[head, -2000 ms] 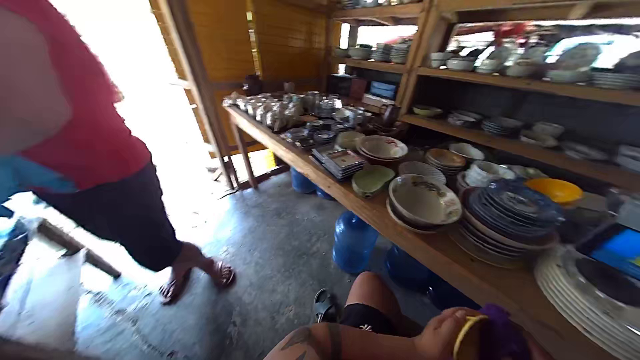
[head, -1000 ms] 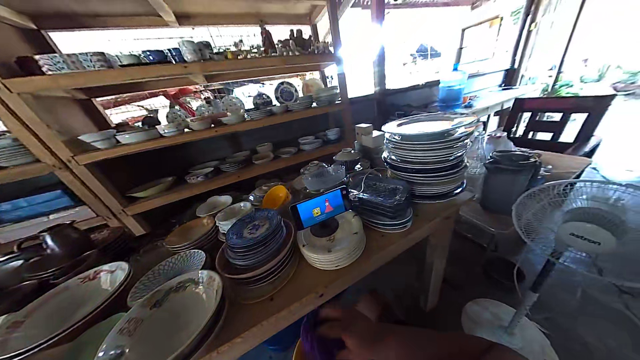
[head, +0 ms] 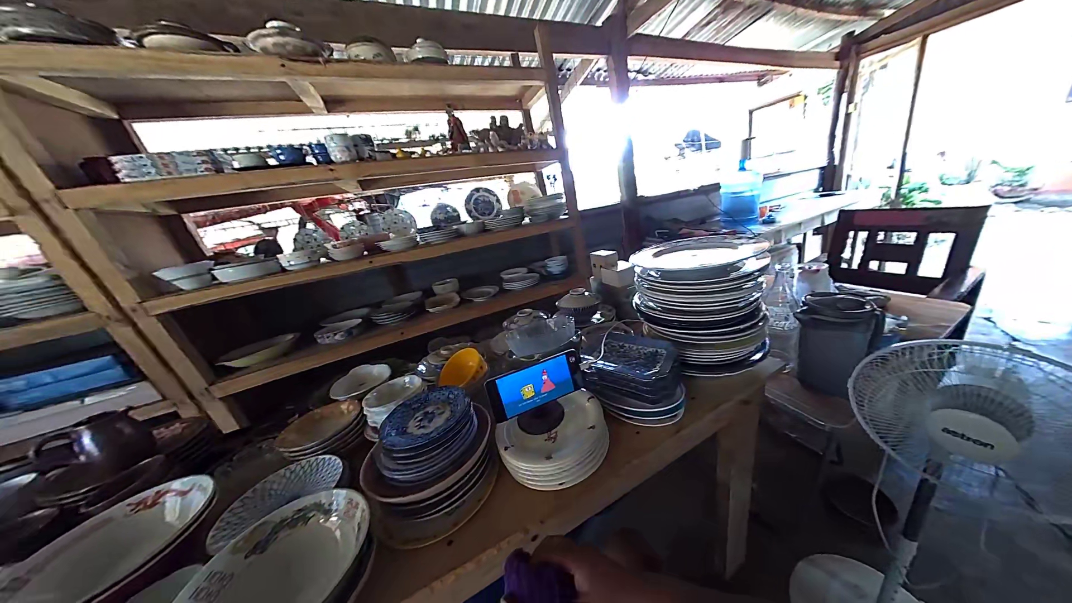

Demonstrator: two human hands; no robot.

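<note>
At the bottom edge, dim and partly cut off, my right hand [head: 586, 565] has its fingers around a dark purple object [head: 534, 578], perhaps cloth or yarn. My left hand cannot be made out. Just beyond the hand is the edge of a wooden table [head: 519, 536]. On it a phone [head: 536, 385] with a cartoon on its screen leans upright over a stack of white plates [head: 557, 456]. To the left of that, blue patterned plates [head: 425, 419] are piled on wider dishes. Large oval floral bowls [head: 289, 536] lie at the lower left.
A tall stack of plates [head: 702, 306] and glass dishes [head: 632, 360] stand on the table's right part. Wooden shelves [head: 360, 276] with crockery rise behind. A standing fan [head: 971, 427], a dark pitcher [head: 837, 343] and a wooden chair [head: 909, 243] are at the right.
The view has swung far to the right, then tilted up somewhat. The walking person from two seconds ago is out of view. The purple object is still at my hand.
</note>
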